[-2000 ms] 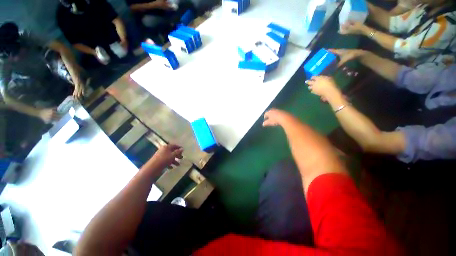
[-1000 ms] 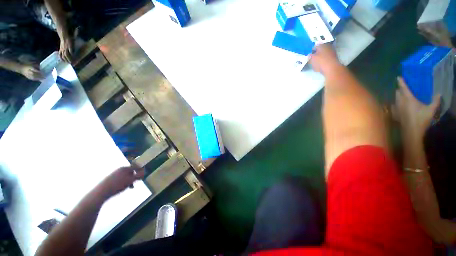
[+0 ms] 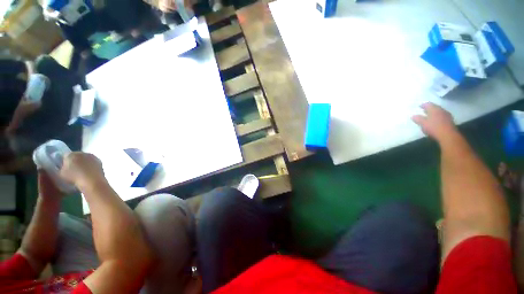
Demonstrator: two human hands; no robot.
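My right hand (image 3: 436,122) is over the right part of the white board (image 3: 373,109), near its front edge, fingers apart and empty. A loose group of blue-and-white cartons (image 3: 471,60) lies just beyond it, not touched by it. A closed blue carton (image 3: 318,126) sits at the near left corner of this board, overlapping the brown board. I cannot make out my left hand in the picture.
A neighbour in red sleeves holds a white oval case (image 3: 53,154) at left. A second white table (image 3: 161,109) bears open cartons (image 3: 146,174). Wooden pallet slats (image 3: 244,83) lie between the tables. A clear tray (image 3: 248,185) is near the pallet's end.
The view has swung left, so the tables appear further right. My right hand reached to the carton group and is now back from it, empty. The neighbour with the oval case has come into view.
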